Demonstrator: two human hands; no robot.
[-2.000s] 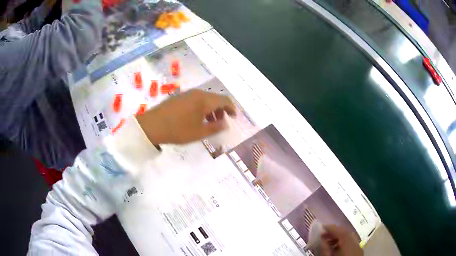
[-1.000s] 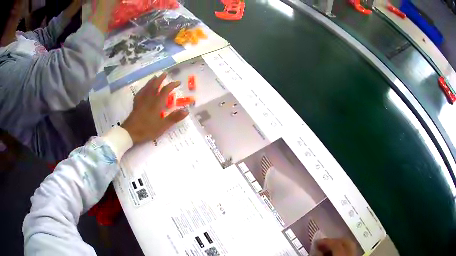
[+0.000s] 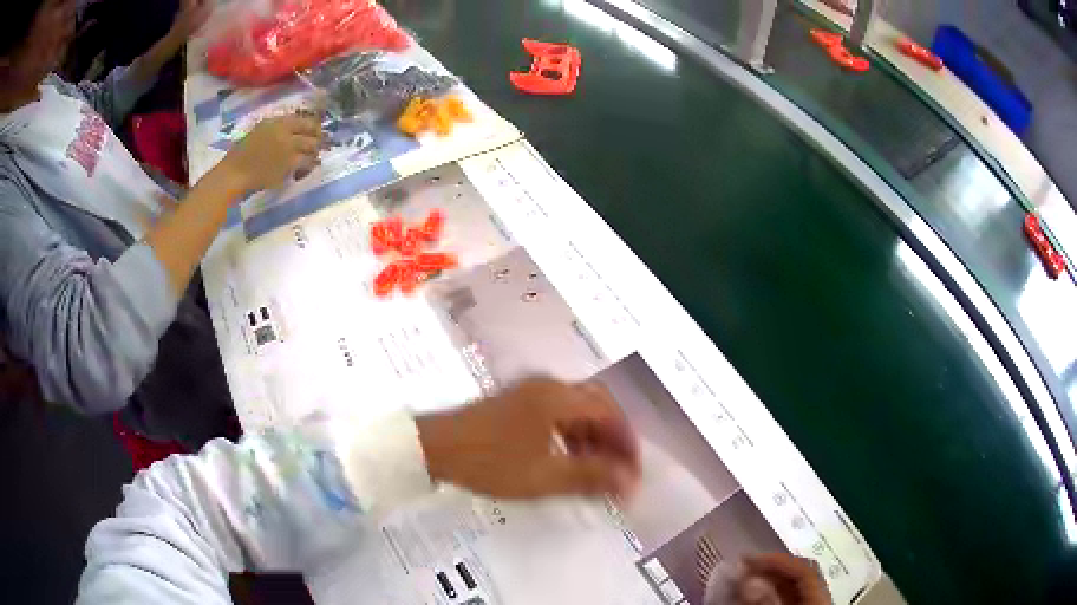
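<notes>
Several small orange-red pieces (image 3: 409,253) lie gathered in a loose group on the printed sheet (image 3: 343,384), ahead of my left hand. My left hand (image 3: 532,443) is over the lower middle of the sheet, blurred, with its fingers curled; whether it holds anything cannot be told. My right hand (image 3: 774,581) is at the bottom edge, cut off by the frame, with fingers bent over the sheet's lower right; what it may hold is hidden.
A green belt (image 3: 732,272) runs along the right, with an orange-red shell (image 3: 546,67) on it. A neighbour's hand (image 3: 278,150) is at the upper left, near dark small parts (image 3: 372,83), yellow-orange parts (image 3: 435,115) and a bag of red-orange pieces (image 3: 305,38). A blue bin (image 3: 980,77) stands across the belt.
My left hand has left the small pieces and moved down toward my right hand. The pieces lie closer together than two seconds ago. The neighbour's arm has moved.
</notes>
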